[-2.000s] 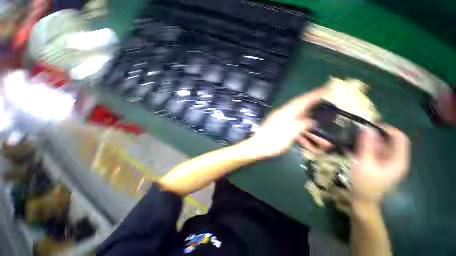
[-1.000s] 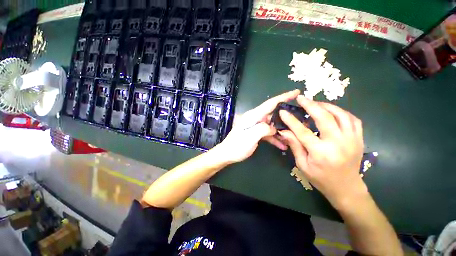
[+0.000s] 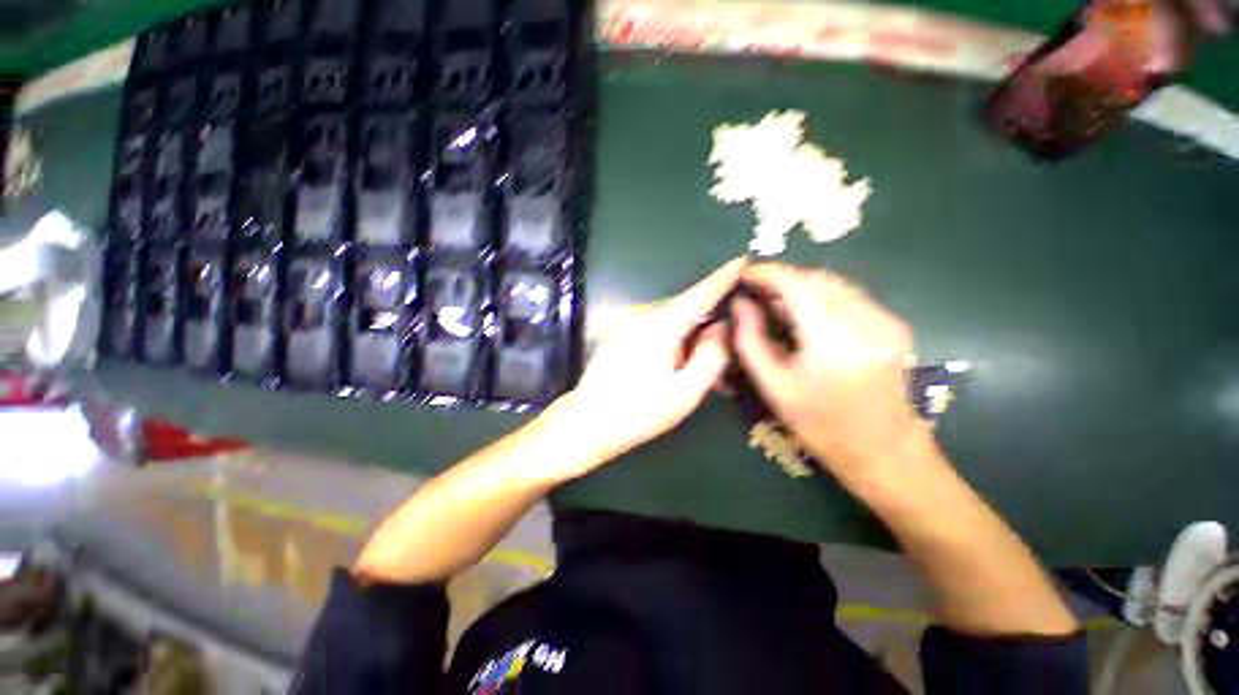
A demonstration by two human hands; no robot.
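My left hand [image 3: 652,360] and my right hand [image 3: 822,360] are bare and meet over the green bench. Between them they hold a black device housing [image 3: 743,323], mostly hidden by my fingers. My right thumb and fingers press on it. A heap of small cream pieces [image 3: 788,179] lies just beyond my hands. A nearer small heap of cream pieces [image 3: 777,445] shows below my right hand, partly covered. Small black and pale bits [image 3: 935,390] lie to the right of my right hand.
A glossy black blister tray [image 3: 582,204] with rows of housings lies at left. A white fan [image 3: 61,285] stands left of it, another fan [image 3: 1196,597] at lower right. A dark red flat rectangle [image 3: 1067,88] is at upper right. White tape with red lettering [image 3: 815,34] runs along the bench's far side.
The camera view has shifted, so the tray and heaps appear further left. My hands have closed in around the housing, which shows less. A second fan shows more fully at lower right.
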